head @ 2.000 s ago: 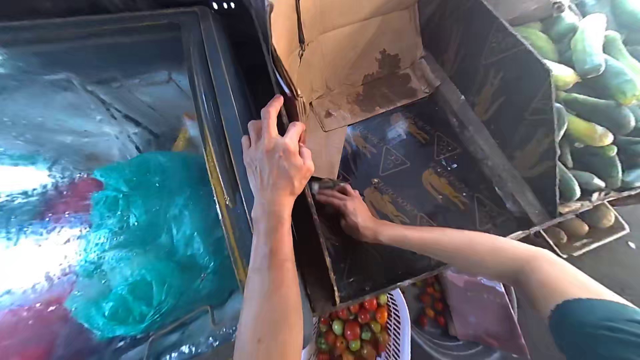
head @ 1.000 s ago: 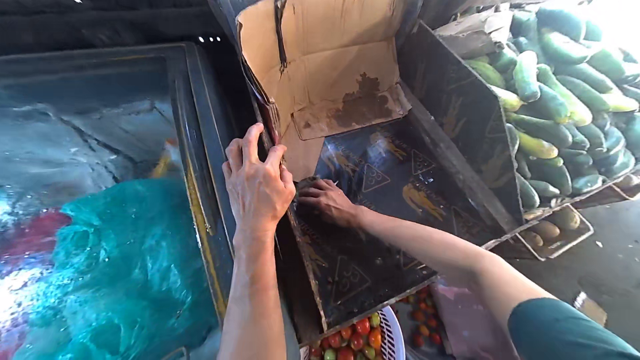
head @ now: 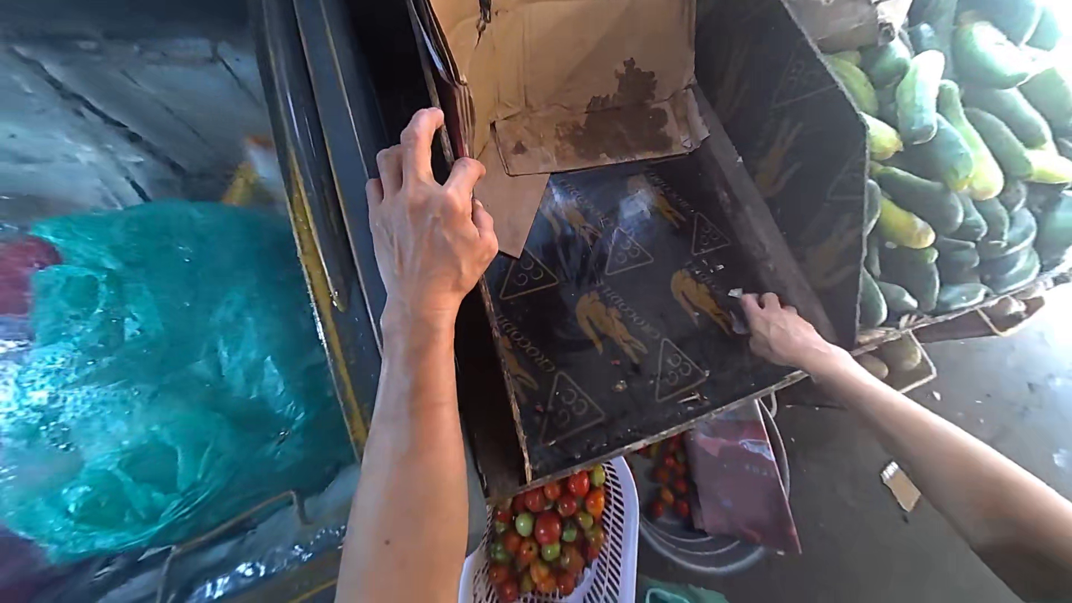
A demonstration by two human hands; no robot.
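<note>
My left hand [head: 431,222] rests with bent, spread fingers on the left side wall of a dark printed plywood tray [head: 620,310], beside the edge of a folded cardboard sheet [head: 586,79]. The cardboard is brown with a dark stain and lies over the tray's far end. My right hand [head: 779,329] is low over the tray floor near its right wall, fingers curled around what looks like a small scrap of clear plastic [head: 737,310]. Small bits of debris [head: 691,398] lie on the floor near the front edge.
A white plastic basket of red and green tomatoes [head: 624,519] stands below the front edge, beside a metal basin [head: 703,557] with more tomatoes. Green gourds or cucumbers [head: 946,151] are piled at right. A teal plastic bag [head: 167,377] lies in the dark-framed case at left.
My right hand has moved from the tray's left wall across to its right side. My left hand has stayed at the left wall.
</note>
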